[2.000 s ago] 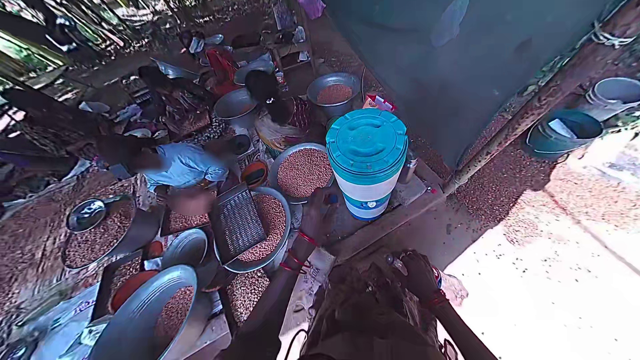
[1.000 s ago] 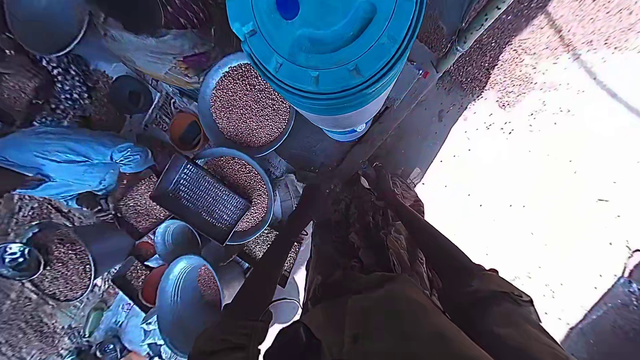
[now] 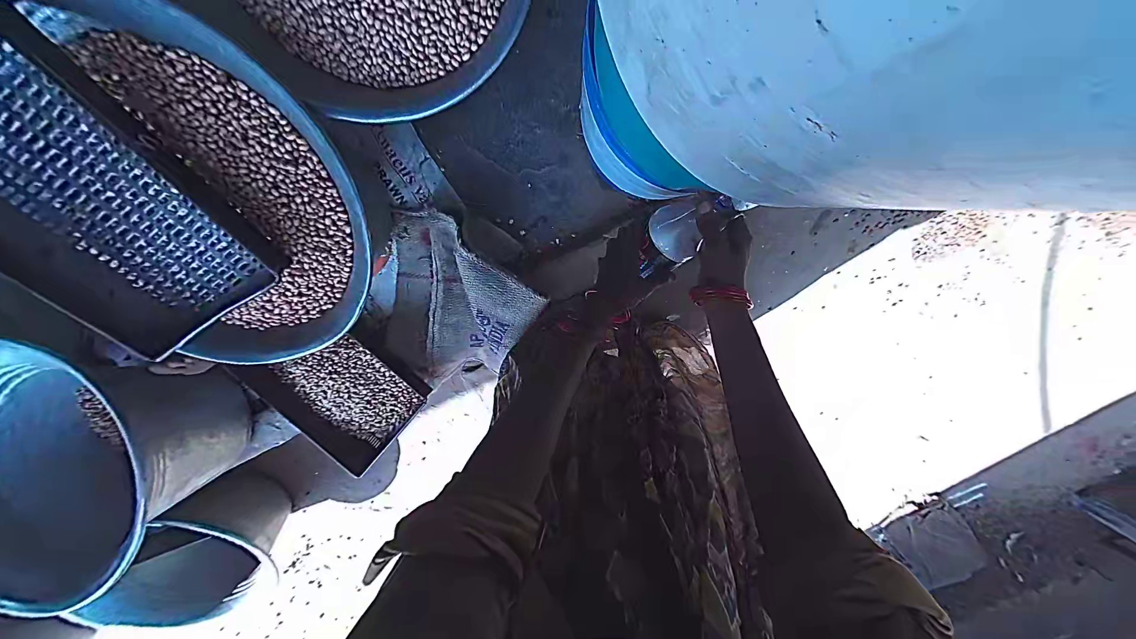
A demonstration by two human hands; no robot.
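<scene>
My left hand is closed around a small cup, pale or metal, at the foot of the large blue and white water cooler. On the cup's right, my right hand is raised to the cooler's lower edge, by what looks like its tap. Its fingers are in shadow, and whether they grip the tap or the cup's rim cannot be told. Red bangles circle both wrists. The inside of the cup is not clear.
Metal basins of nuts or beans stand at the left and top, one with a perforated metal tray across it. Below are a smaller tray of the same, empty-looking metal pots and a printed woven sack.
The view has swung down and come much closer to the cooler. My hands, apart two seconds ago, are now together at its base around the cup.
</scene>
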